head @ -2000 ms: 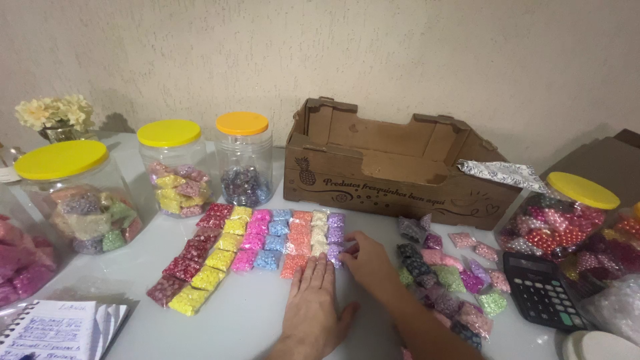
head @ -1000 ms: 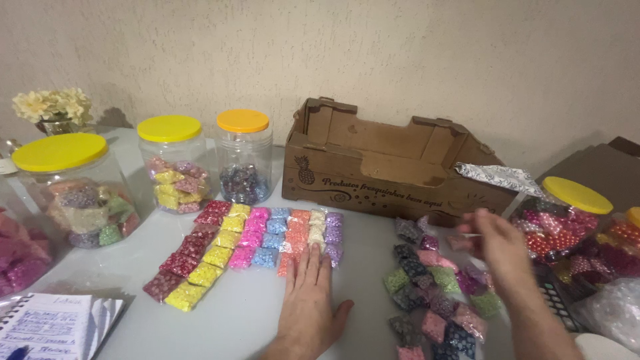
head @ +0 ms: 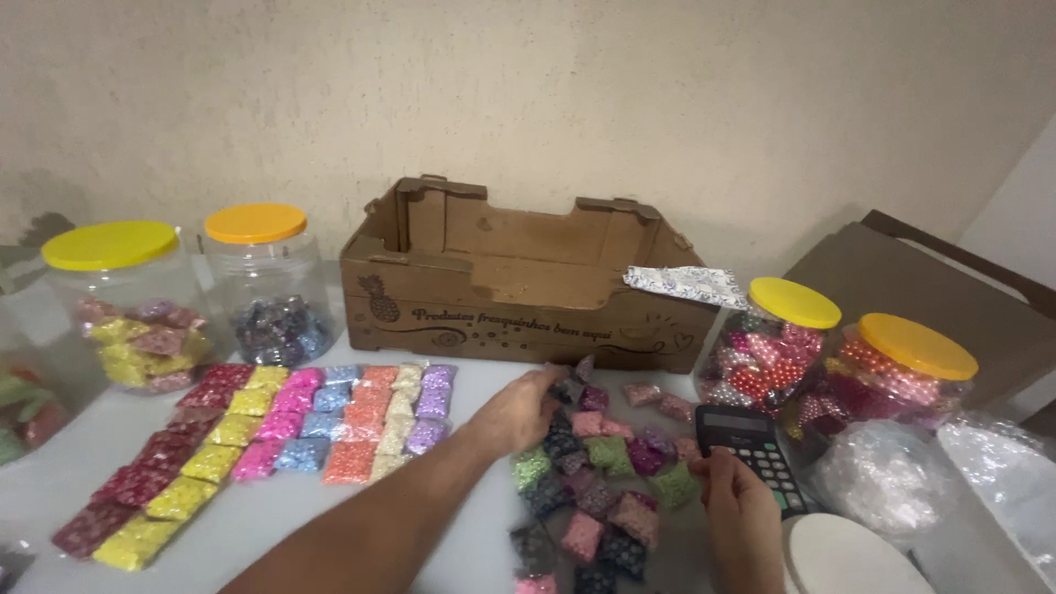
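Note:
Small clear plastic bags of beads lie in the loose pile [head: 608, 455] on the right and in neat colour columns at left: dark red [head: 154, 462], yellow [head: 211, 463], bright pink [head: 280, 423], blue [head: 320, 425], orange [head: 361, 422], cream [head: 396, 422] and lilac [head: 433, 404]. My left hand [head: 518, 410] reaches to the pile's upper left edge, its fingertips among dark bags; whether it grips one is hidden. At the pile's right edge, my right hand [head: 737, 495] has its fingers bent beside a green bag [head: 673, 485] and the calculator; its grip cannot be made out.
An open cardboard box [head: 528, 322] stands behind, a patterned packet [head: 686, 285] on its right corner. Lidded jars of beads stand left [head: 132, 305] and right [head: 771, 351]. Near my right hand are a black calculator [head: 763, 462], a white round object [head: 854, 557] and crumpled clear plastic [head: 883, 474].
My left hand has left the colour columns and moved right to the loose pile. My right hand has come down from the pile's upper edge to its right side. The view has shifted right.

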